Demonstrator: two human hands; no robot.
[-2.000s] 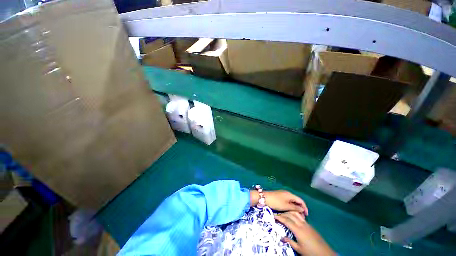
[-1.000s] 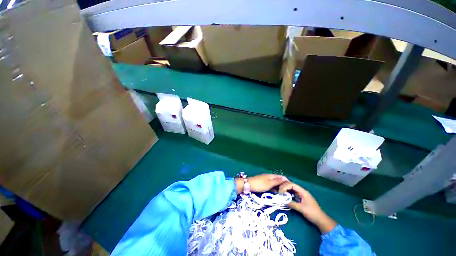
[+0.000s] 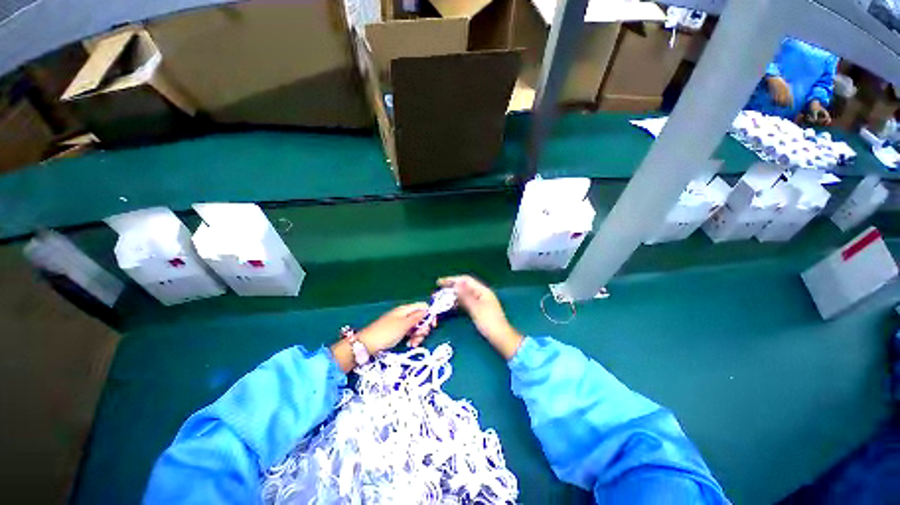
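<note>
My left hand (image 3: 400,324), with a band on the wrist, and my right hand (image 3: 474,298) meet just beyond the cable pile. Both hold a small coiled white cable (image 3: 436,308) between their fingers, above the green bench. The tangled white cable pile (image 3: 395,434) lies directly in front of me, under and between my sleeves. Several open white gift boxes stand on the conveyor: two at the left, one (image 3: 551,225) just beyond my right hand, with white contents at its top. The fingertips are small and partly hidden.
A grey metal post (image 3: 671,148) rises right of my right hand. Open brown cartons (image 3: 449,118) stand on the ledge (image 3: 276,163) behind. More white boxes (image 3: 745,202) stand at right. A larger white box (image 3: 851,273) has a red stripe. A coworker (image 3: 797,79) stands beyond white round parts.
The view has turned right, bringing the coworker and more boxes into sight. My hands have moved off the pile's far edge and now hold a coiled cable beyond it.
</note>
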